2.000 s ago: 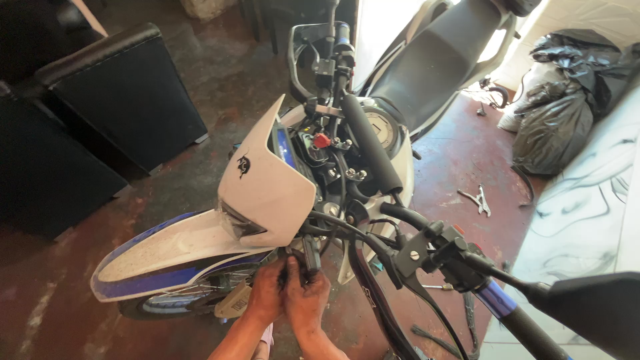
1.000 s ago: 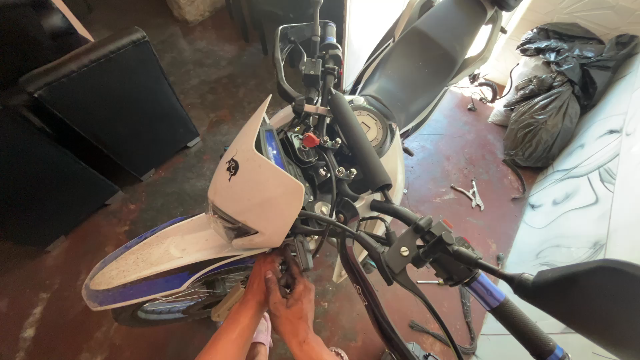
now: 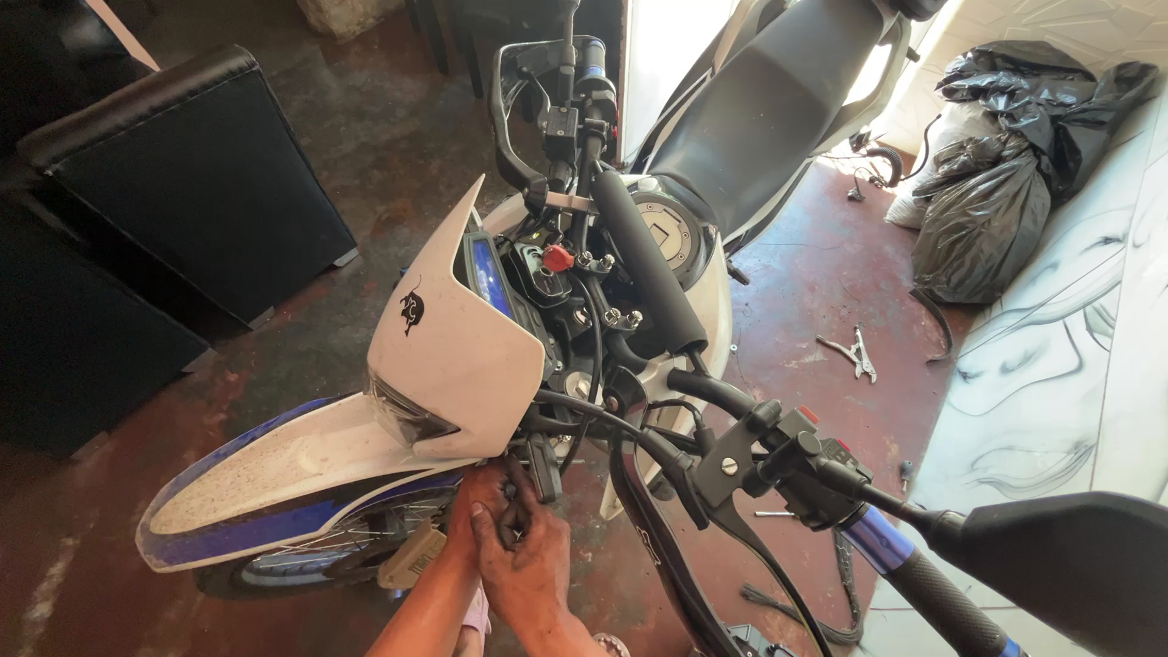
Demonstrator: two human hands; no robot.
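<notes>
A motorcycle with a white headlight cowl [image 3: 456, 365] and a white and blue front fender [image 3: 274, 465] stands before me. Just below the cowl, my left hand [image 3: 484, 506] reaches up under its lower edge, the fingertips hidden. My right hand [image 3: 529, 552] lies against it, fingers bent and darkly smudged. Beside the right fingers is a dark rectangular part [image 3: 544, 467], perhaps a turn signal; whether a finger grips it I cannot tell. What lies between the hands is hidden.
The near handlebar grip [image 3: 949, 593] and a black mirror [image 3: 1077, 566] reach across the lower right. Locking pliers [image 3: 856, 354] and a dark strap [image 3: 844, 584] lie on the red floor. Black chairs [image 3: 201, 182] stand at left, black plastic bags [image 3: 985, 219] at upper right.
My hands stay beneath the cowl, while their fingers have shifted. The right hand's fingers, spread about a second ago, are now bent closer against the left hand.
</notes>
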